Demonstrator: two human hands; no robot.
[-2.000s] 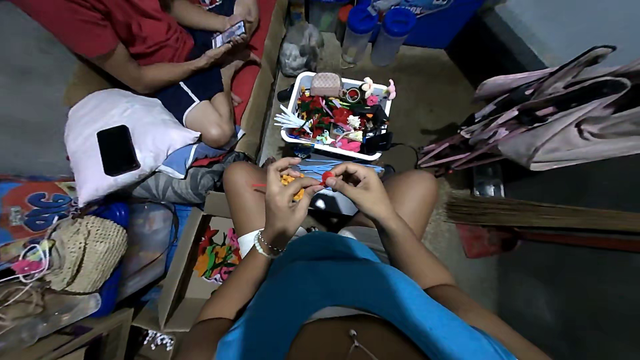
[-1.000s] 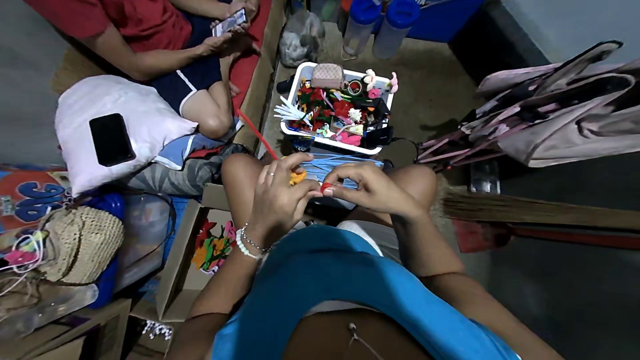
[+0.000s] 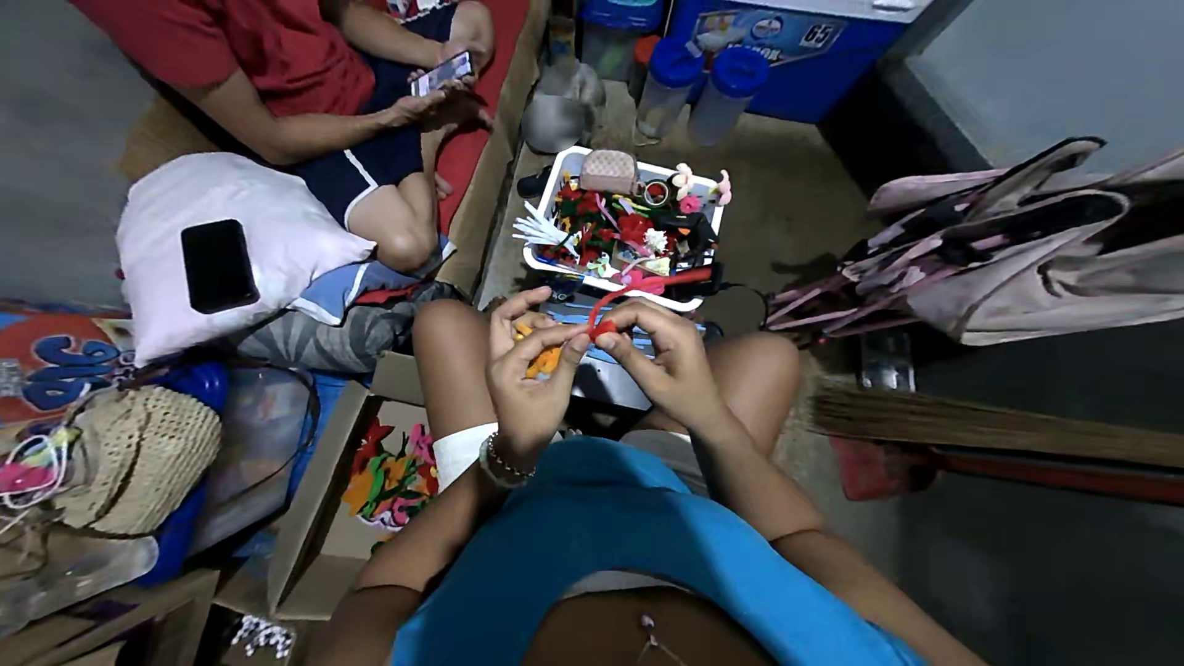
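Above my lap, my left hand (image 3: 536,370) and my right hand (image 3: 661,361) meet at a red fuzzy pipe cleaner (image 3: 606,305), pinched between thumbs and forefingers. One end of it curves up and right; a small red coil sits at the fingertips. An orange-yellow fuzzy piece (image 3: 544,359) rests within the curled fingers of my left hand. Just beyond my hands, a white plastic basket (image 3: 555,176) holds red, green and pink fuzzy pieces, a small pink pouch (image 3: 609,172) and a roll of tape (image 3: 656,192). Blue pipe cleaners lie under my hands, partly hidden.
To the left, an open cardboard box (image 3: 319,490) holds colourful fuzzy pieces. A dark phone (image 3: 219,265) lies on a white pillow (image 3: 166,213); beside it a seated person holds another phone (image 3: 444,76). Lidded plastic containers (image 3: 668,88) stand ahead. A broom (image 3: 971,421) and bags (image 3: 1027,268) are at right.
The long red pipe cleaner, which pointed up and left from my hands a second ago, now curves up and to the right.
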